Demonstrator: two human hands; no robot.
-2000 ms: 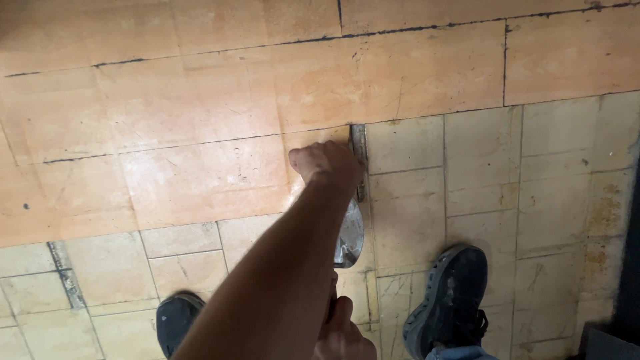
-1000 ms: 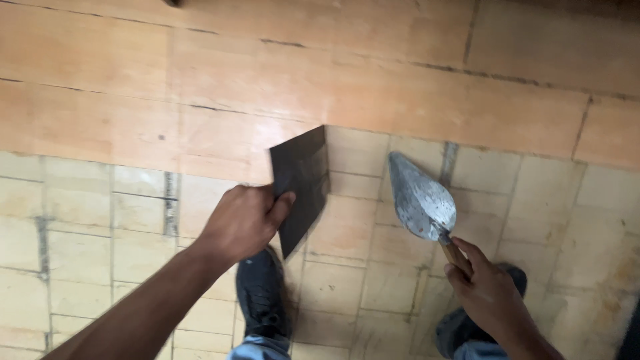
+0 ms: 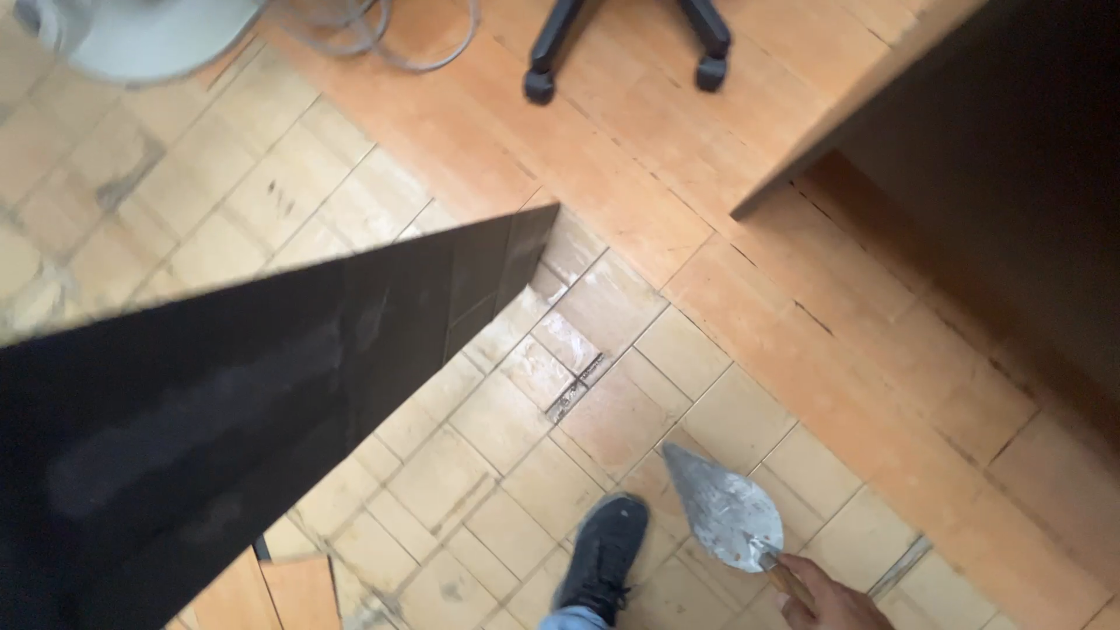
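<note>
My right hand (image 3: pixel 831 599) grips the wooden handle of a pointed masonry trowel (image 3: pixel 731 512) at the lower right. The trowel's grey, smeared blade points up and left over the beige tile floor (image 3: pixel 612 420). My left hand is not in view, so what it holds cannot be told. A large dark panel-like surface (image 3: pixel 262 376) spans the left side, its narrow end near the orange wood-look flooring (image 3: pixel 630 192). Whitish smears and a dark, gritty joint (image 3: pixel 575 389) mark the tiles between that surface and the trowel.
My dark shoe (image 3: pixel 608 547) stands left of the trowel. A wheeled chair base (image 3: pixel 542 52) and grey cables (image 3: pixel 420 61) lie at the top, beside a pale rounded base (image 3: pixel 153 35). A dark-sided furniture panel (image 3: pixel 945 149) stands upper right; orange planks (image 3: pixel 297 591) lie lower left.
My left hand, one second ago holding a dark flat piece, has left view. The trowel stays in my right hand. The view has swung, bringing in the chair base and cables.
</note>
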